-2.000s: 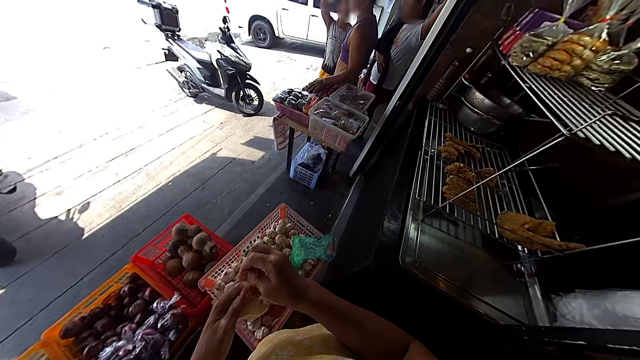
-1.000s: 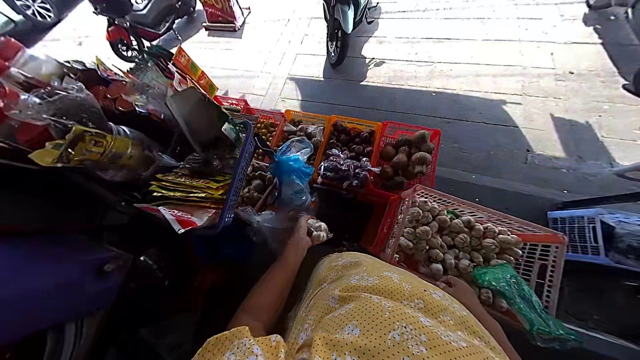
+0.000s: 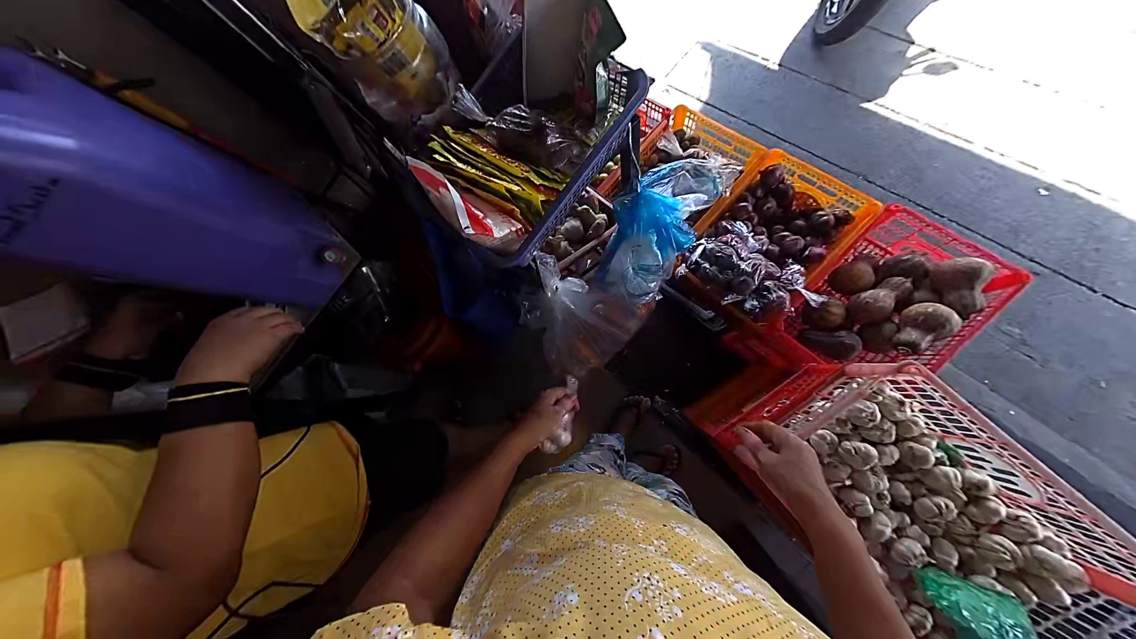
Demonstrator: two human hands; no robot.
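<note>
My left hand is closed around a small clear plastic bag with something whitish inside, low in front of my body. Above it hang a clear plastic bag and a blue plastic bag. My right hand holds nothing, its fingers slightly curled, beside the near left rim of a red and pale plastic crate. Garlic bulbs fill that crate, and a green mesh bag lies on them.
A red crate of brown root vegetables and an orange crate of red onions stand beyond. A blue basket holds yellow packets. At left, a person in a yellow shirt rests a hand by a purple panel.
The view has turned strongly. My right hand, at the edge of the garlic crate a second ago, now shows clearly with bare fingers. My left hand still holds its small bag.
</note>
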